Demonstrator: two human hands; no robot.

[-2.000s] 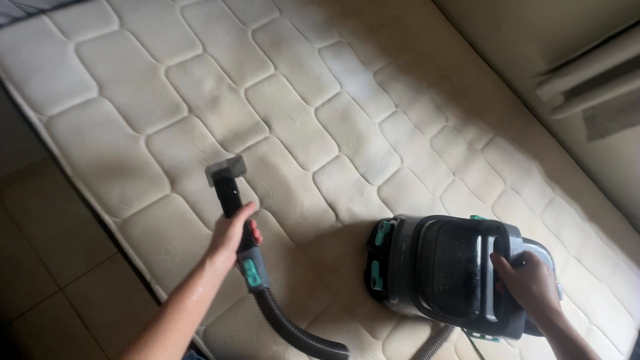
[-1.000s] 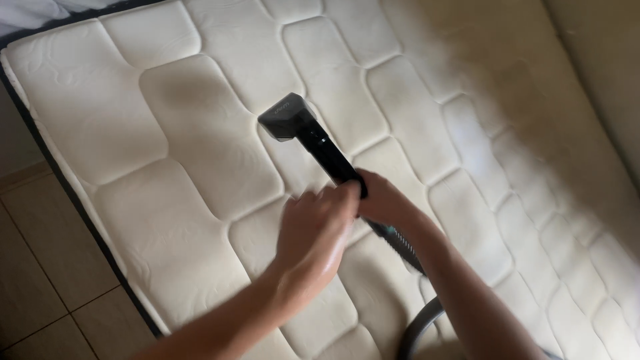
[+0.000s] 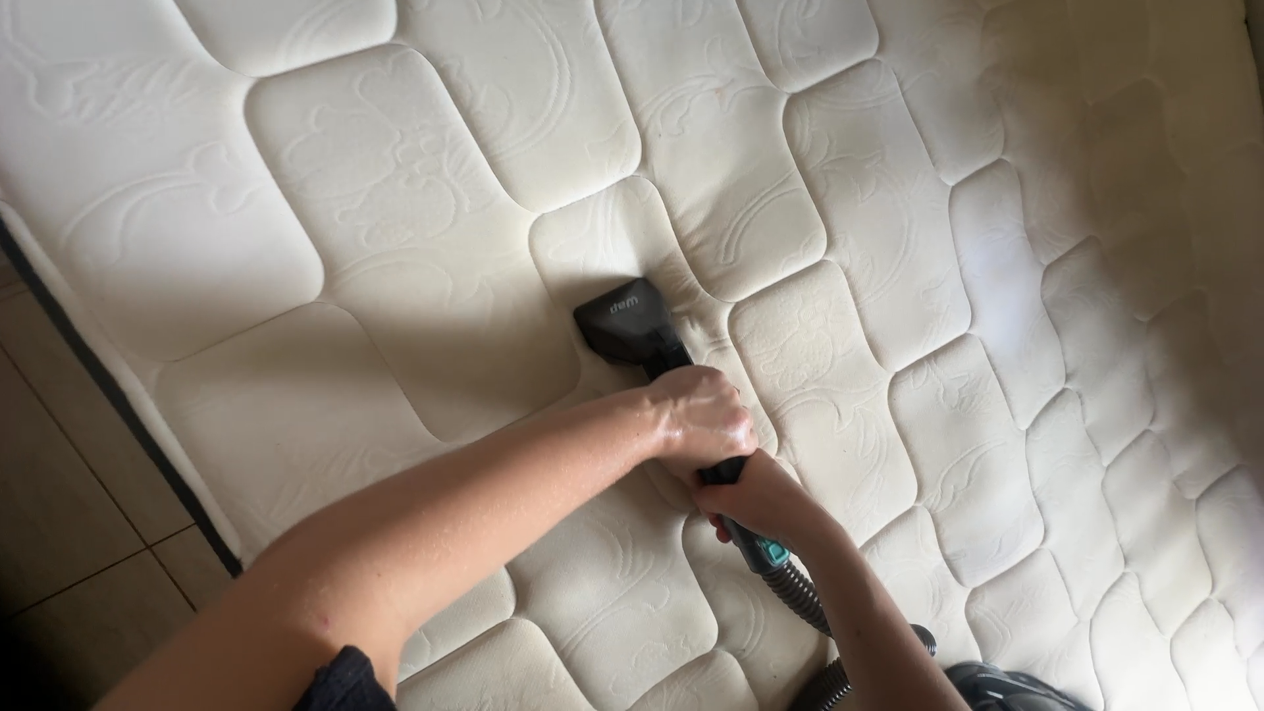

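Note:
A black upholstery nozzle (image 3: 628,324) of a Wap extractor presses on a quilted cream mattress (image 3: 425,237), which dips around it. Closed round the black wand just behind the nozzle is my left hand (image 3: 703,420). My right hand (image 3: 758,502) grips the wand's handle lower down, close against the left. Below it the handle shows a teal part (image 3: 773,551), where a grey ribbed hose (image 3: 798,594) joins and runs down behind my right forearm.
The dark extractor body (image 3: 1007,688) is partly visible at the bottom edge, right of my forearm. Along the left runs the mattress's dark-trimmed edge (image 3: 118,395), with a tiled floor (image 3: 79,494) beyond it.
Two seconds ago my right hand was on the extractor body and only my left held the wand. Both hands now hold the wand. The view has shifted and come closer.

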